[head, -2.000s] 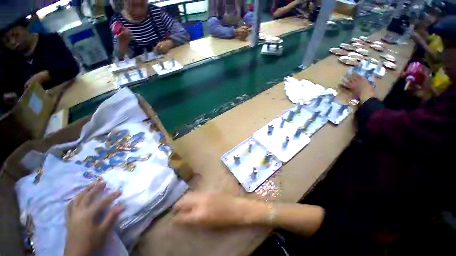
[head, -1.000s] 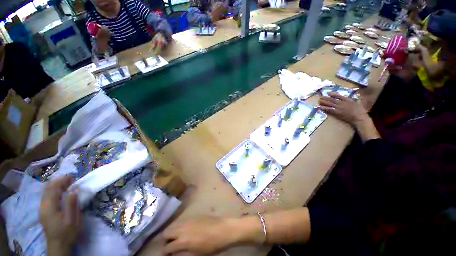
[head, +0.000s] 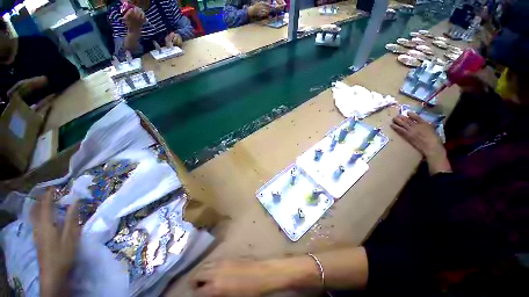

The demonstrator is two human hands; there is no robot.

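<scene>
An open carton (head: pixel 198 210) at the left holds a white liner (head: pixel 104 136) with heaps of small shiny gold-and-blue parts (head: pixel 152 238) between its folds. My left hand (head: pixel 55 241) is blurred over the liner at the carton's left, fingers apart, with nothing visible in it. My right hand (head: pixel 232 279) lies low on the bench just right of the carton, fingers curled; its fingertips are unclear and I cannot tell if it holds anything. A white four-post plate (head: pixel 284 203) lies flat beyond my right hand, touching more post plates (head: pixel 333 180).
A crumpled white cloth (head: pixel 357 100) lies behind the plates. At the right, a neighbour's hand (head: pixel 420 136) rests by a plate, with a red bottle (head: pixel 464 66) tipped over it. Shell-like pieces (head: pixel 409 60) lie farther on. A green conveyor (head: pixel 226 104) runs behind; people work opposite.
The liner has been folded back, baring more shiny parts near the carton's front. My left hand has moved left. My right hand is slightly lower. The neighbour's red bottle has come over a plate.
</scene>
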